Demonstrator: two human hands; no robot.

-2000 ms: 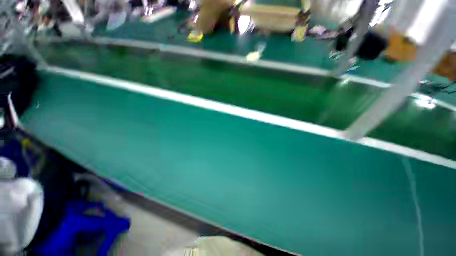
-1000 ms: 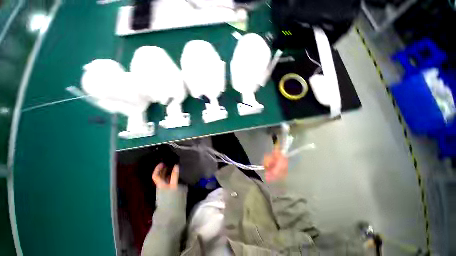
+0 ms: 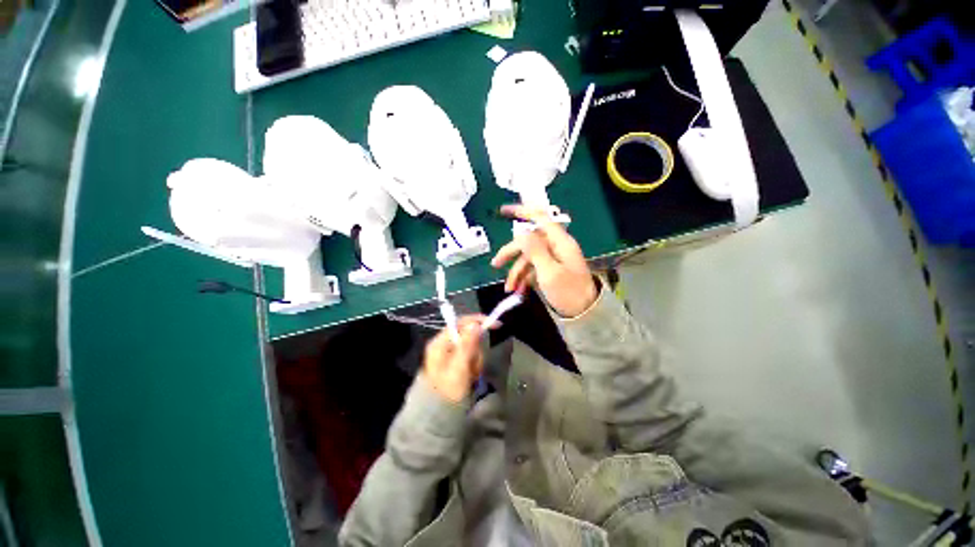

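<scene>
Several white security cameras stand in a row on the green bench, from the far left one (image 3: 230,208) to the right one (image 3: 527,123). Each has a bracket foot near the bench's front edge. My left hand (image 3: 453,358) is over the gap at my lap, closed on white cable ends (image 3: 449,310) that stick up from the fingers. My right hand (image 3: 547,262) is at the foot of the right camera, fingers spread and partly over the bracket. I see nothing held in it. A black lead (image 3: 230,288) hangs from the far left camera.
A yellow tape roll (image 3: 639,162) lies on a black mat (image 3: 764,160), beside a long white strip (image 3: 722,118). A white keyboard (image 3: 364,34) with a black phone (image 3: 279,37) is at the back. A black box (image 3: 631,37) stands behind. Blue crates (image 3: 930,150) are at the far right.
The view has turned from the long green bench to the cameras. Since one second ago, my right hand has left the cables and moved up to the right camera's foot. My left hand now holds cable ends.
</scene>
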